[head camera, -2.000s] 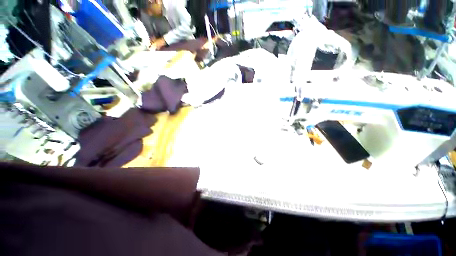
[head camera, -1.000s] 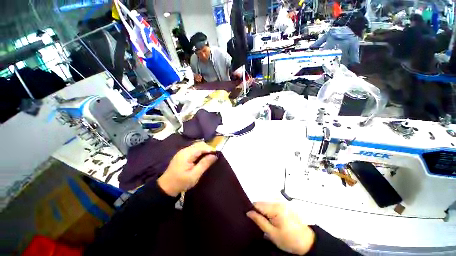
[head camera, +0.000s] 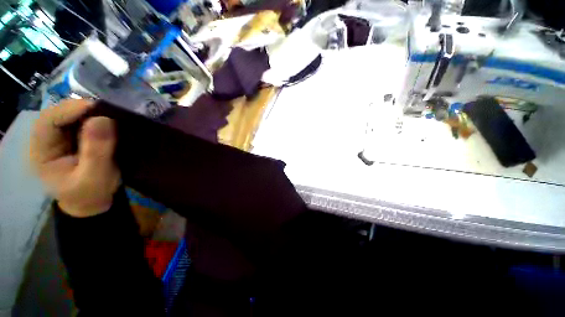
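My left hand (head camera: 80, 155) is raised at the left and grips the corner of a dark plum cut panel (head camera: 210, 176). The panel stretches from the fist down to the right, over the table's front edge and into the dark area by my lap. My right hand is not visible. The white sewing machine (head camera: 495, 74) with a blue stripe stands at the right, its presser foot and needle area (head camera: 418, 105) away from the cloth. The picture is somewhat blurred.
A flat black rectangle, perhaps a smartphone (head camera: 499, 131), lies under the machine arm beside orange-handled snips (head camera: 459, 124) and a small brown square (head camera: 529, 169). Loose plum pieces (head camera: 198, 117) and white pieces with a dark edge (head camera: 297, 62) lie at left. A ruler strip (head camera: 384, 210) runs along the front edge.
My left hand has moved left and up, drawing the panel's corner with it. My right hand, holding the panel's edge a second ago, has gone out of sight. The view has tilted down.
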